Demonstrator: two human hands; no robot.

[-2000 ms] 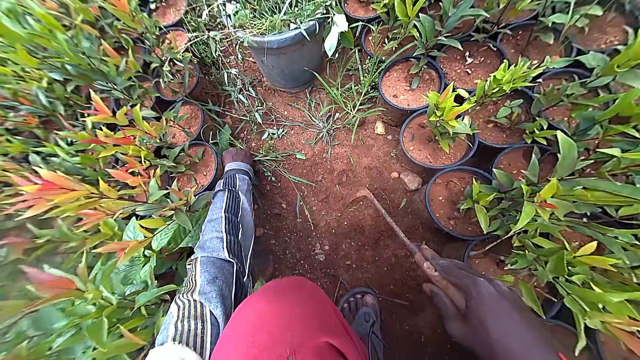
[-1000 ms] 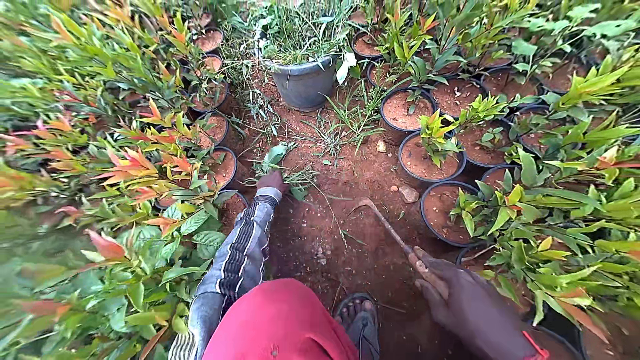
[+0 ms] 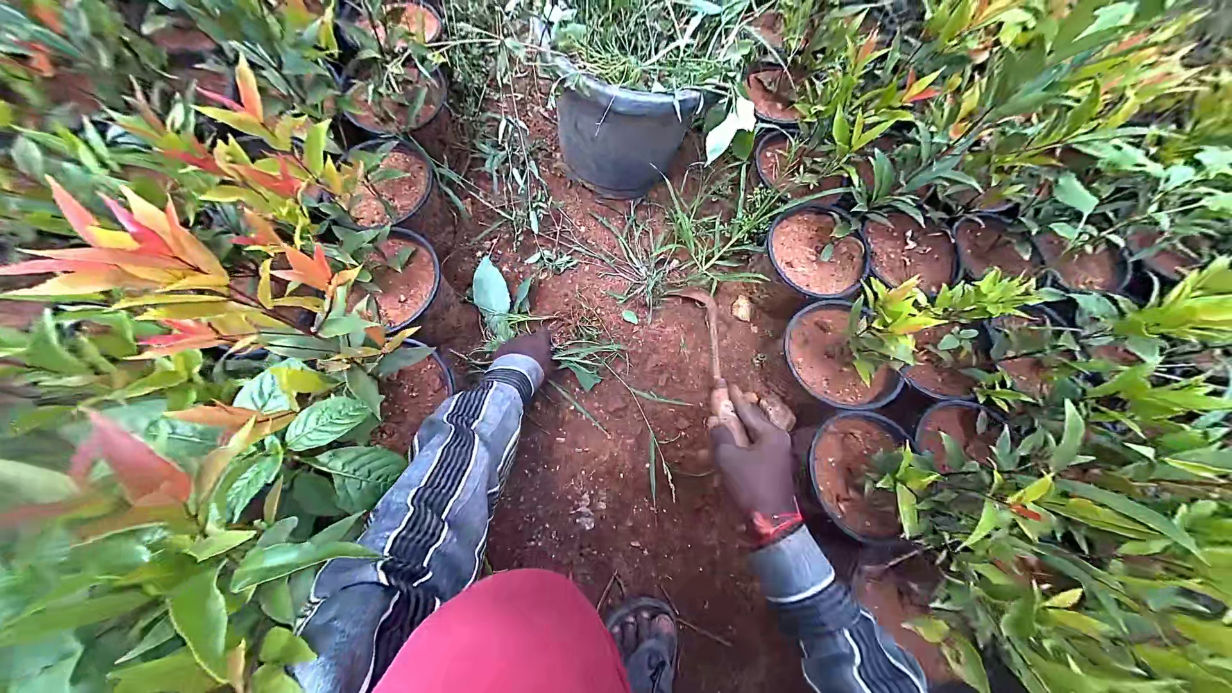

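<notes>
My right hand (image 3: 756, 462) is closed around the wooden handle of a small sickle (image 3: 714, 337), its curved, soil-coloured blade pointing forward over the red soil near a grass clump (image 3: 643, 260). Down at the ground on the left of the path, my left hand (image 3: 527, 351) is closed on pulled weeds (image 3: 577, 351); its fingers are partly hidden by stems and leaves. A broad green leaf (image 3: 492, 294) stands up just beyond that hand. Ahead of both hands is a dark plastic tub (image 3: 626, 135) heaped with cut grass and weeds.
Rows of black pots of red soil with leafy seedlings line the right side (image 3: 839, 354) and left side (image 3: 399, 279) of the narrow path. Small stones (image 3: 741, 308) lie by the right pots. My sandaled foot (image 3: 645, 630) is on the soil below.
My left hand has reached forward along the path's left side and come to hold weeds. My right hand has moved forward with the sickle, whose blade is now by the grass clump.
</notes>
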